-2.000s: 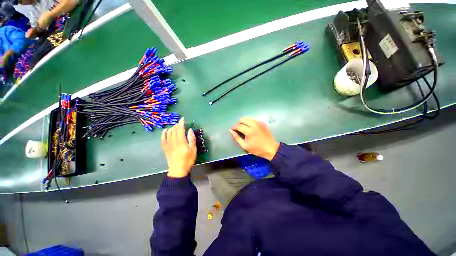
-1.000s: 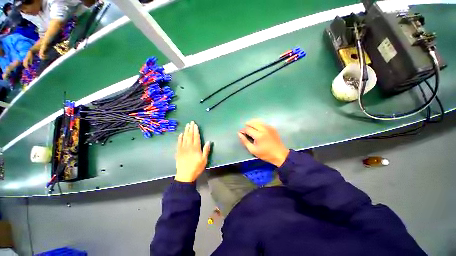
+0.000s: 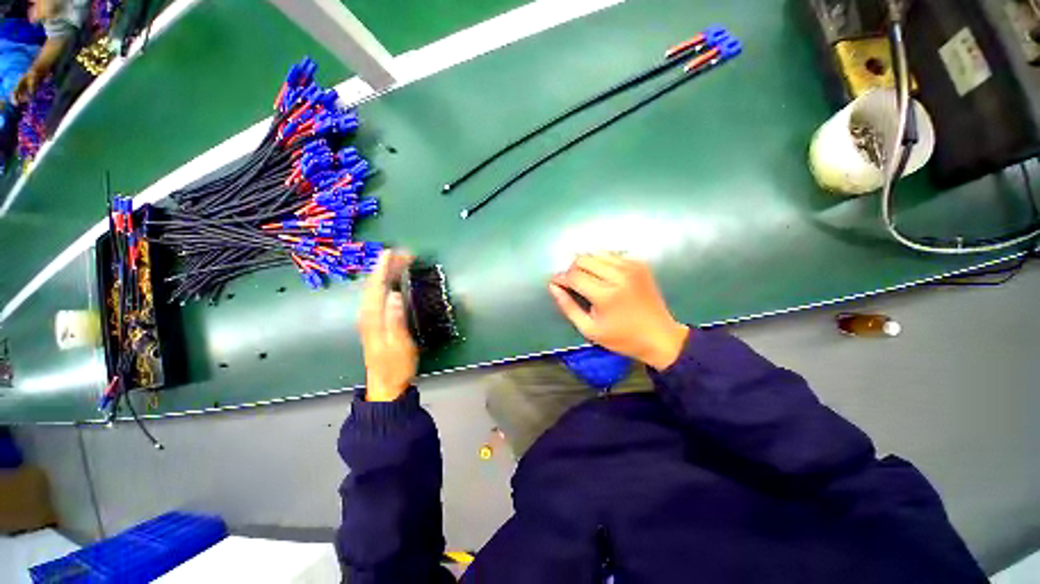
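Observation:
A block of small black parts with silvery edges (image 3: pixel 432 306) lies near the bench's front edge. My left hand (image 3: pixel 389 331) is upright on edge at the block's left side, blurred, fingers extended; whether it grips the block cannot be told. My right hand (image 3: pixel 617 306) rests to the right, fingers curled with thumb near the fingertips; whether something small is in it cannot be told. Two black cables with blue-and-red ends (image 3: pixel 593 126) lie side by side beyond my hands. A cable pile (image 3: pixel 274 194) lies to the left, its blue-red ends pointing right.
A black tray with tangled contents (image 3: pixel 139 308) and a small white container (image 3: pixel 75 330) are at the left. A white cup of silvery bits (image 3: pixel 871 143), a yellow sponge (image 3: pixel 863 69) and the dark soldering station (image 3: pixel 978 86) are at the right. A person's arm shows top left.
My left hand has turned from flat to on edge and shifted left, uncovering the black block that it hid. My right hand stays curled nearby. The whole view has shifted.

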